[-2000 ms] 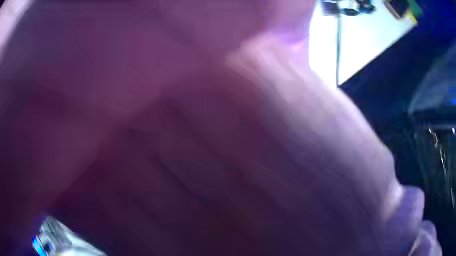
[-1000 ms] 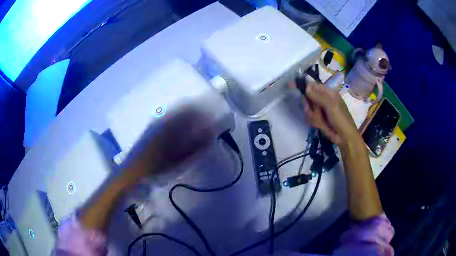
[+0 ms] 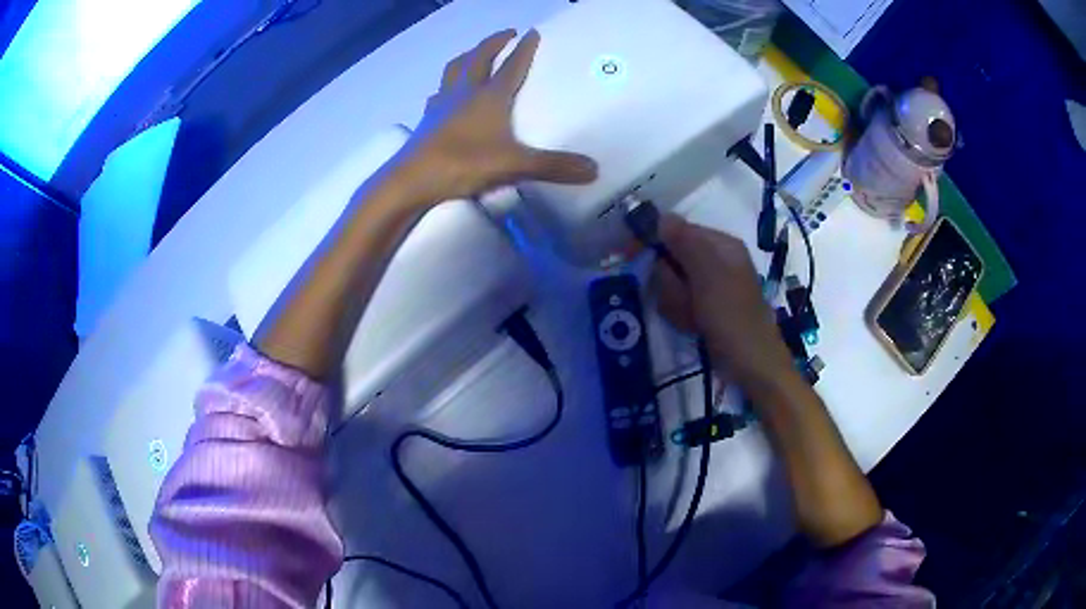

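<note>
A white projector unit (image 3: 637, 107) with a glowing ring button on top stands at the upper middle. My left hand (image 3: 482, 137) rests with spread fingers against its left side and top edge. My right hand (image 3: 709, 280) grips a black cable plug (image 3: 644, 221) at the ports on the unit's near side. Whether the plug is fully seated cannot be told. A black remote control (image 3: 624, 369) lies on the table just below the unit. A second white unit (image 3: 322, 238) stands to the left, partly under my left forearm, with a black power lead (image 3: 530, 339) at its near side.
More white units (image 3: 179, 434) stand at the lower left. Black adapter leads (image 3: 796, 315) lie right of my right hand. A pink figurine or bottle (image 3: 893, 155), a tape-like ring (image 3: 812, 115) and a smartphone (image 3: 929, 297) are at the right. Black cables cross the table front.
My left hand has moved up and right from the second unit to the upper unit. My right hand has moved left and down from the unit's right corner, with a plug now at the ports.
</note>
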